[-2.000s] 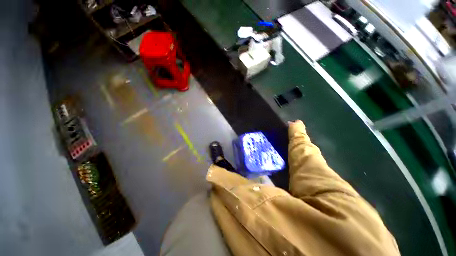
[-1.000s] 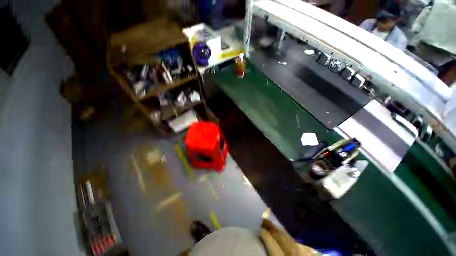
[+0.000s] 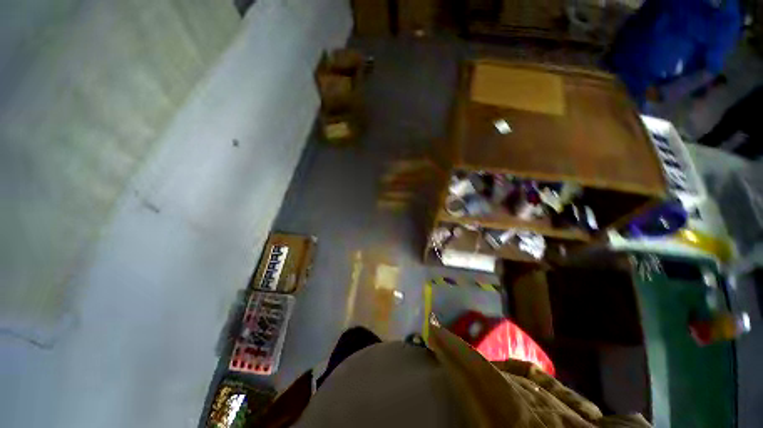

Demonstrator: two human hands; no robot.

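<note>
Neither of my hands shows; only my tan jacket and grey trouser leg are at the bottom. A red plastic stool [image 3: 517, 344] stands just beyond the jacket, partly hidden by it. On the floor along the left wall lie a tray with small dark and red items [image 3: 263, 333], a cardboard carton with a striped black and white piece [image 3: 286, 262] behind it, and a darker tray with small shiny items [image 3: 230, 408] nearer me, cut off by the edge.
A brown wooden shelf unit [image 3: 560, 142] with cluttered shelves stands ahead. The green bench [image 3: 690, 368] runs along the right, with a bottle [image 3: 715, 328] on it. Open cartons [image 3: 340, 92] stand by the far left wall. A person in blue [image 3: 678, 42] is at the upper right.
The view has swung left and moved forward. The shelf unit is now larger and nearer, the stool is lower at the frame's bottom, and most of the bench has left the picture.
</note>
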